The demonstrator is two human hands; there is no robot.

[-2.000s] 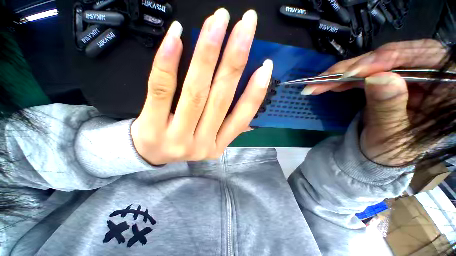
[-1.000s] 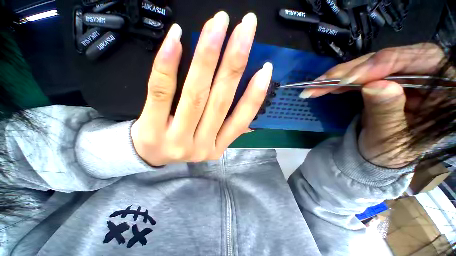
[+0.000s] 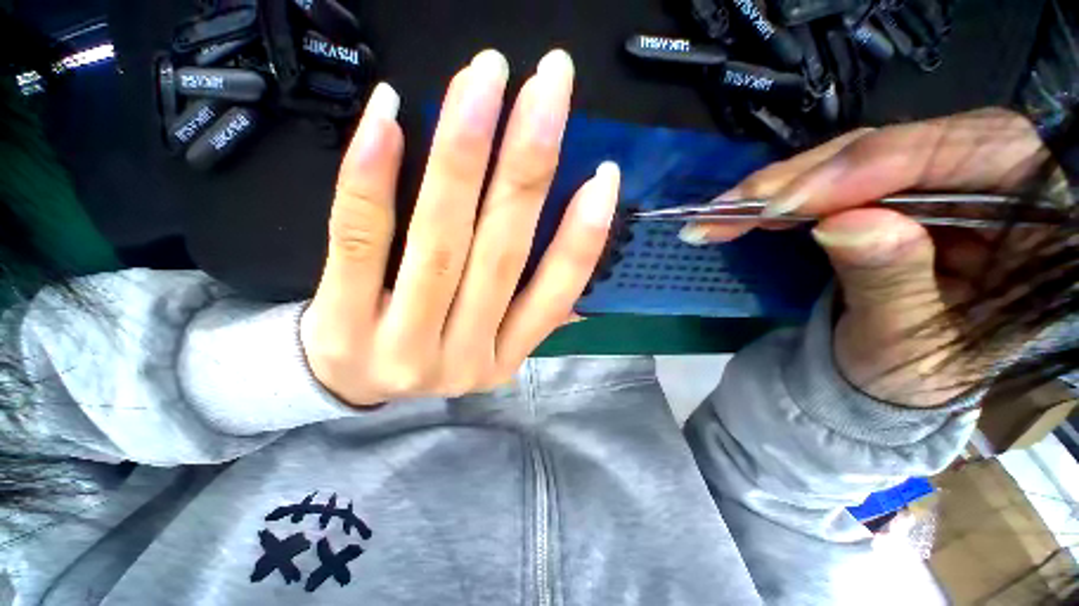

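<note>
My left hand (image 3: 438, 255) is spread, back up, over the left end of the blue sheet (image 3: 775, 278). Its thumb is hidden. My right hand (image 3: 893, 231) holds silver tweezers (image 3: 722, 211) between thumb and fingers. The tweezer tip touches or hovers over a cluster of small dark pieces (image 3: 618, 243) beside my left hand's nearest finger; I cannot tell whether it grips one. Rows of tiny dark marks show on the sheet. My left hand covers part of the sheet.
The black mat (image 3: 278, 219) carries glossy black parts with white lettering in a left pile (image 3: 219, 85) and a right pile (image 3: 757, 81). The green bench edge (image 3: 663, 336) runs below. Cardboard boxes (image 3: 988, 533) and a blue object (image 3: 893, 500) are at lower right.
The view has shifted slightly, moving the mat, sheet and hands left and down in the picture. The tweezer tip is a little closer to my left hand's nearest finger. My left hand keeps its spread pose.
</note>
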